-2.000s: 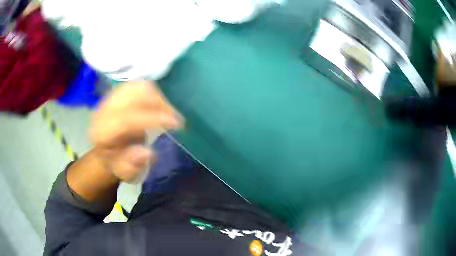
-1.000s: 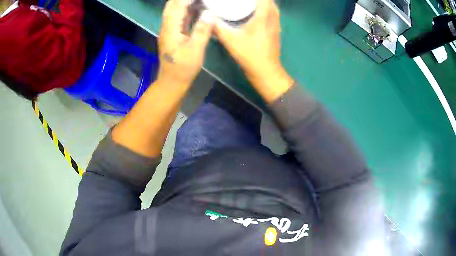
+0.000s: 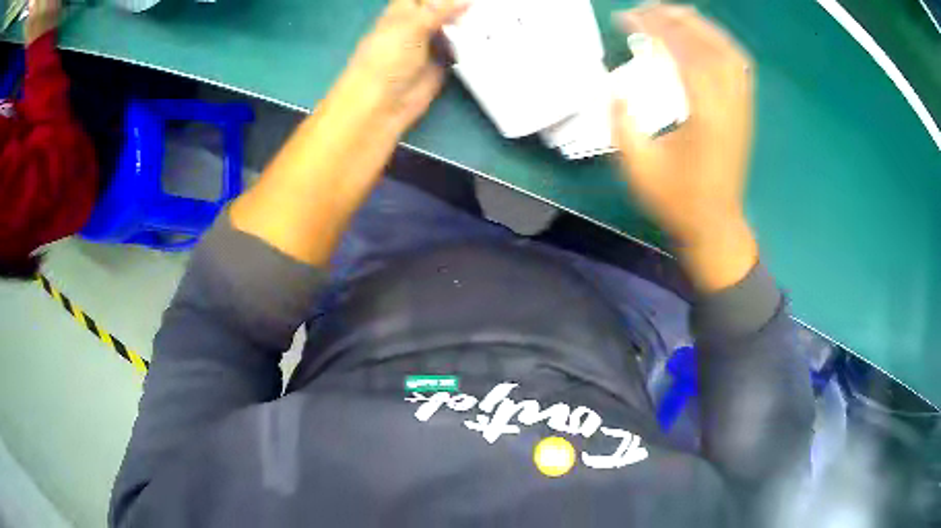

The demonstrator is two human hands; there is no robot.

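Note:
A white blocky camera housing (image 3: pixel 531 62) is held over the green bench near its front edge, partly cut off by the top of the picture. My left hand (image 3: pixel 408 52) grips its left side. My right hand (image 3: pixel 691 124), slightly blurred, is closed around a white bracket-like part (image 3: pixel 650 88) that extends from the housing's right side. The fingers hide part of it, and I cannot tell whether it is joined to the housing. The white surfaces are overexposed.
The green bench (image 3: pixel 825 206) has a white curved line (image 3: pixel 893 67) at the right. A blue stool (image 3: pixel 144 175) stands at the left, beside a person's red sleeve (image 3: pixel 46 103). Yellow-black tape (image 3: pixel 93 325) marks the floor. Small blurred items lie on the bench at top left.
Both hands were around a round white part at the top edge; they are now farther apart on a larger white housing. The view has shifted, and the metal box and black screwdriver are out of view.

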